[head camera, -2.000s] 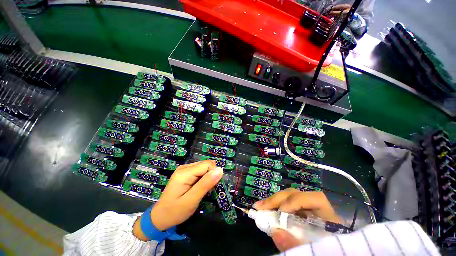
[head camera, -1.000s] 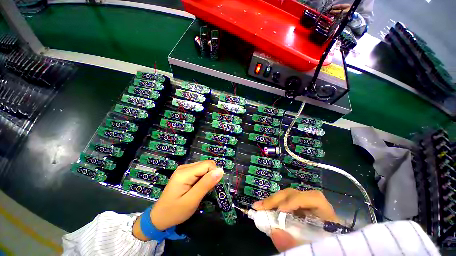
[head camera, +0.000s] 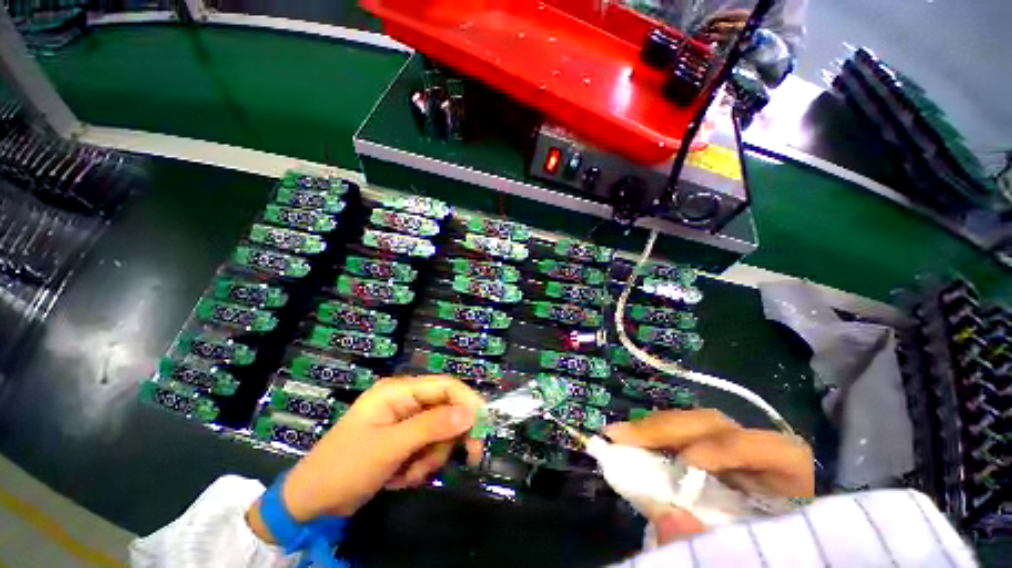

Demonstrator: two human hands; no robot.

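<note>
My left hand (head camera: 394, 438), with a blue strap (head camera: 291, 519) at the wrist, holds a circuit board (head camera: 519, 405) by its left end. The board is tilted up to the right and shows a pale, shiny face with green ends. My right hand (head camera: 721, 449) grips a white translucent dispenser (head camera: 644, 475). Its thin needle points up and left, close to the held board; whether it touches is too blurred to tell. Green boards with black middles (head camera: 361, 316) lie in columns behind my hands.
A grey control box (head camera: 610, 172) with a lit red switch stands behind, under a red tray (head camera: 533, 67). A pale cable (head camera: 699, 377) curves down right beside a grey bag (head camera: 849, 377). Dark racks stand at left (head camera: 56, 222) and right (head camera: 965, 388). A person's hand shows at top right.
The held board has swung from hanging down to pointing up right, now showing its pale face. My left hand has turned. The dispenser has moved slightly right and up, and the view has shifted.
</note>
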